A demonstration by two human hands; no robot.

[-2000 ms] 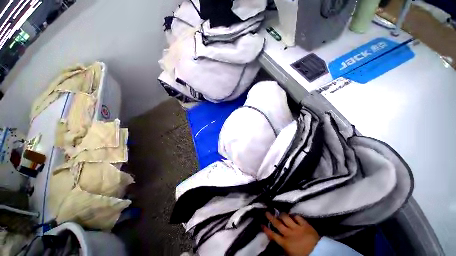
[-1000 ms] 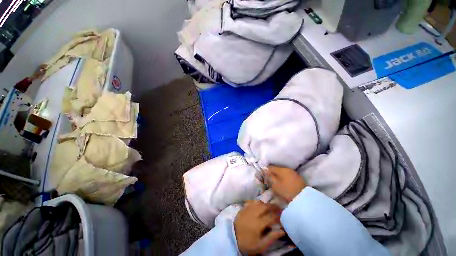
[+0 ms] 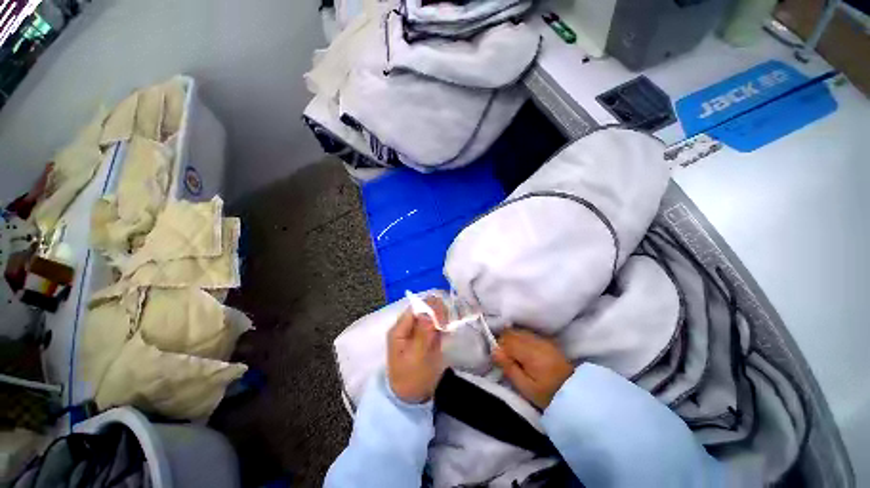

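Observation:
A bundle of light grey panels with dark edges (image 3: 534, 253) lies in front of me, bulging on either side of a thin white tie strip (image 3: 463, 324). My left hand (image 3: 415, 355) pinches one end of the strip at the left. My right hand (image 3: 532, 364) pinches the strip just right of it, its fingertips close to the bundle. The strip runs between the two hands. I cannot tell whether it is knotted.
A blue surface (image 3: 434, 219) lies beyond the bundle, with another grey pile (image 3: 429, 95) behind it. The white machine table (image 3: 773, 205) is at the right. Cream fabric pieces (image 3: 172, 324) hang from a table at the left. A grey bin (image 3: 191, 453) stands at the lower left.
Both hands are now on the white strip, the left one raised from lower on the pile. Two seconds ago one hand lay on dark-edged panels; now the light bundle fills that place.

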